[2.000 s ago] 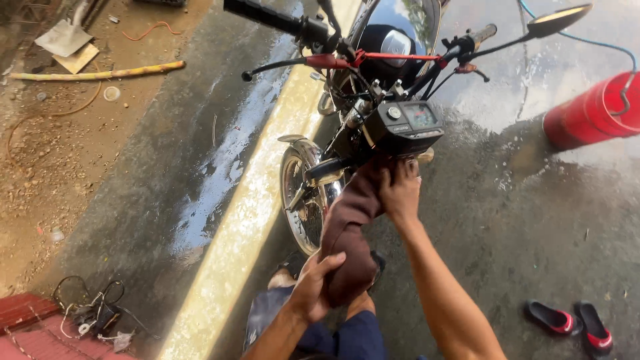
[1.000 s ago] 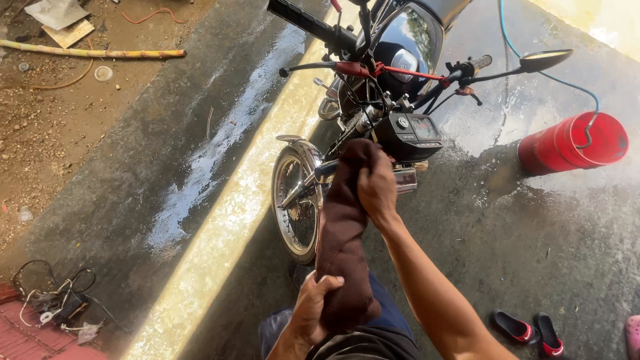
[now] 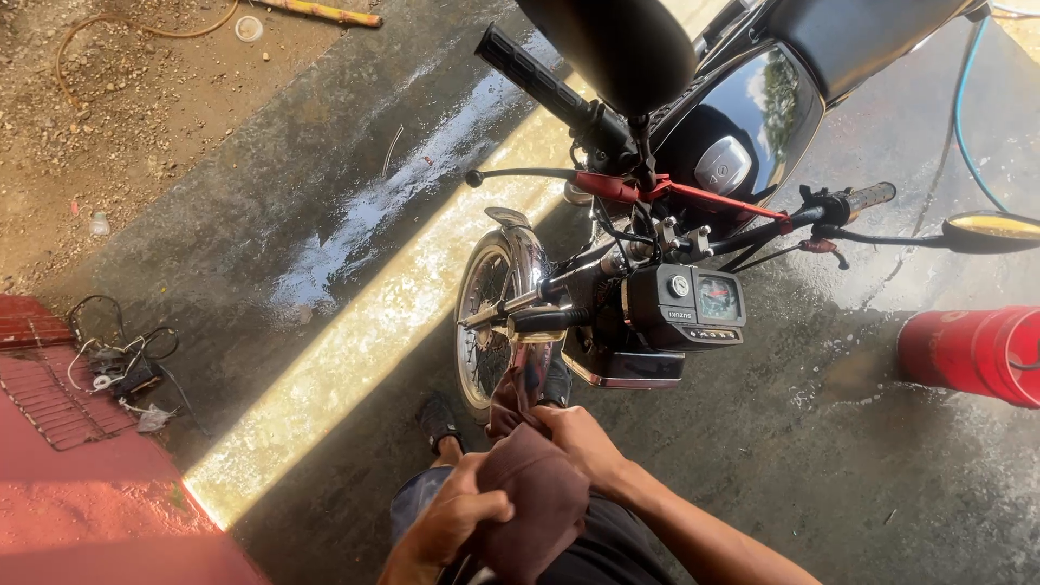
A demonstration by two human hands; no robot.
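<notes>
A brown cloth (image 3: 532,496) is bunched between my two hands, low in the view and close to my body. My left hand (image 3: 459,508) grips its left side, with the thumb lying over the fabric. My right hand (image 3: 581,443) is closed on the upper part, and a loose end hangs beyond it over the front fender. Just ahead stands a Suzuki motorcycle, its instrument cluster (image 3: 682,305) above my right hand and its spoked front wheel (image 3: 485,325) to the upper left of the hands. Neither hand touches the cluster.
A red bucket (image 3: 967,353) lies at the right, near a blue hose (image 3: 963,122). Tangled wires (image 3: 126,357) and a metal grid rest by a red-painted block (image 3: 106,487) at the left. The handlebar (image 3: 552,77) and mirrors reach out over wet concrete.
Both hands have come together low down near my body, and the cloth, stretched out lengthwise before, is now bunched. My right hand has moved away from the instrument cluster.
</notes>
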